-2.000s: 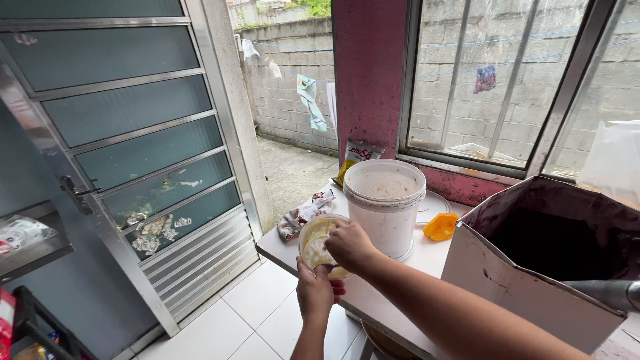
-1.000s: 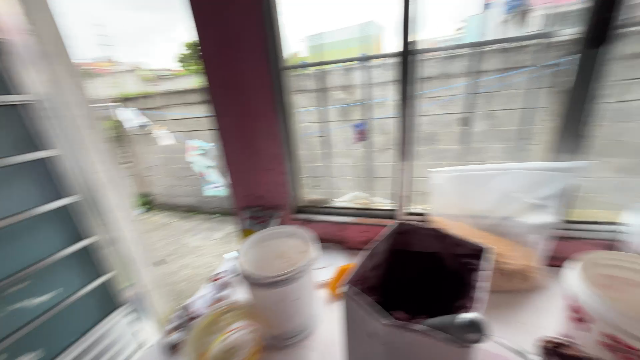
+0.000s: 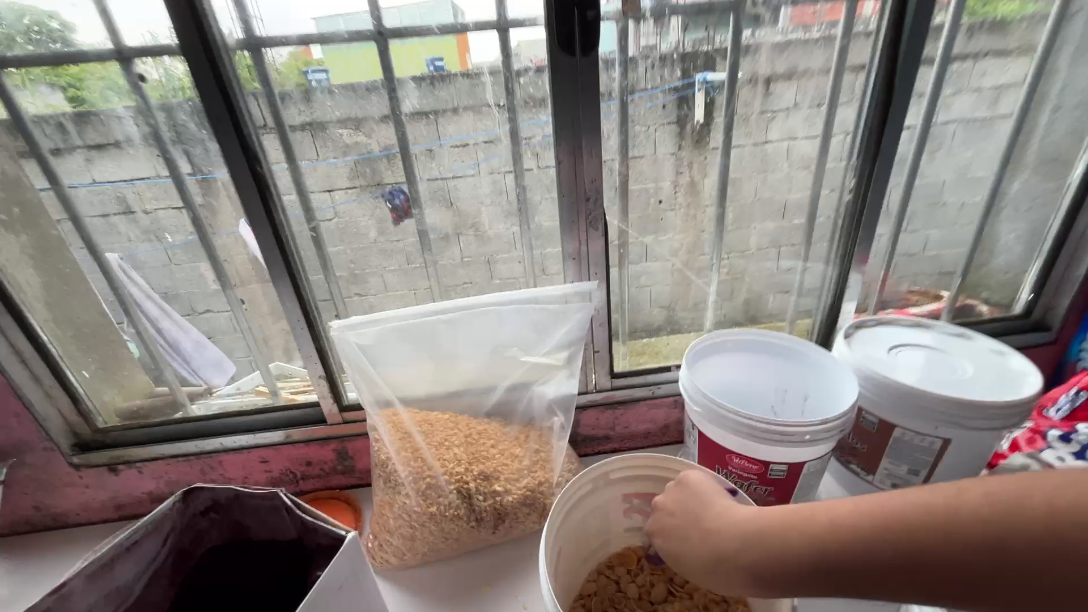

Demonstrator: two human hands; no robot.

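My right hand (image 3: 701,535) reaches in from the right, over the mouth of a white plastic bucket (image 3: 557,544). Its fingers are closed on a small purple thing, mostly hidden by the hand, perhaps a scoop or spoon handle. Golden cereal flakes (image 3: 625,582) lie in the bottom of this bucket, just below the fingers. Left of the bucket stands a clear plastic bag (image 3: 476,459) partly filled with light brown crumbs or chopped grains. My left hand is out of view.
A box with a dark inner lining (image 3: 340,574) stands at the lower left, an orange lid (image 3: 336,510) behind it. An open white bucket (image 3: 765,408) and a lidded one (image 3: 935,399) stand by the barred window. Red packaging (image 3: 1054,416) lies at the right edge.
The view has swung far to the right. Two seconds ago both hands were at a small round tub beside a white bucket; now the right hand is in the cereal bucket and the left is out of view.
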